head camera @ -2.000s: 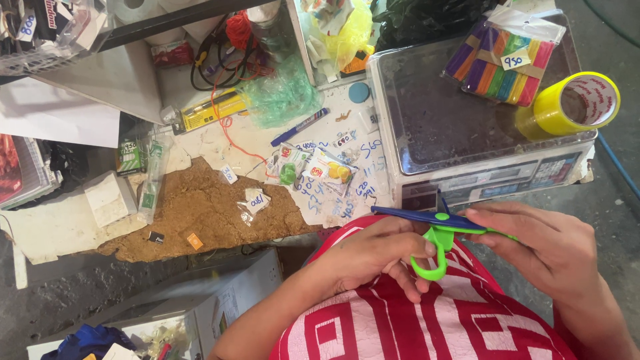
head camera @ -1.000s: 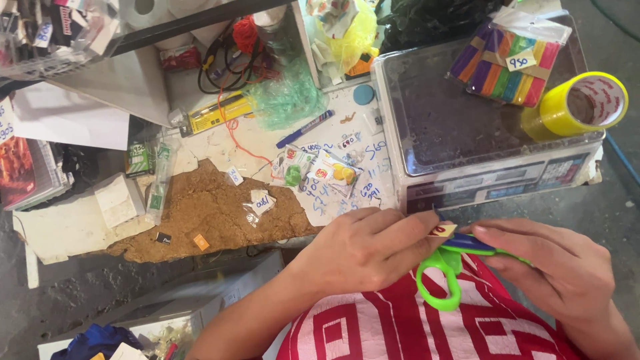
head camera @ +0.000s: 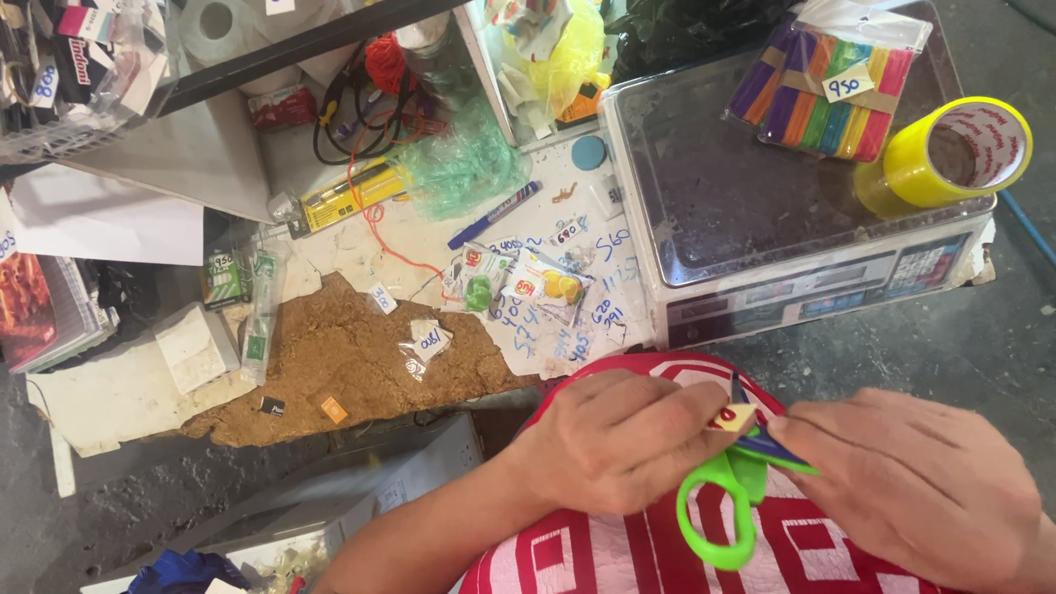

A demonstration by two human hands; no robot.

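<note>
Over a red and white patterned cloth on my lap, my left hand (head camera: 631, 437) pinches a small cream paper tag (head camera: 733, 417) with a red mark. Green-handled scissors (head camera: 718, 536) with blue on the blade part lie between both hands, their finger loop hanging below. My right hand (head camera: 916, 478) grips the blue and green part of the scissors; its fingertips touch beside the tag. A dark pointed tip rises just above the tag. The palm and far side of each hand are hidden.
A digital scale (head camera: 792, 165) bears packs of colored craft sticks (head camera: 833, 91) and a yellow tape roll (head camera: 957, 153). On the chipped worktop (head camera: 330, 355) lie a blue marker (head camera: 495, 216), small sachets (head camera: 544, 285) and a white box (head camera: 194, 346). A shelf (head camera: 305, 49) overhangs at the upper left.
A small cream tag shows at my left fingertips, where the oldest frame shows none. My left hand has moved up along the scissors, closer to my right hand.
</note>
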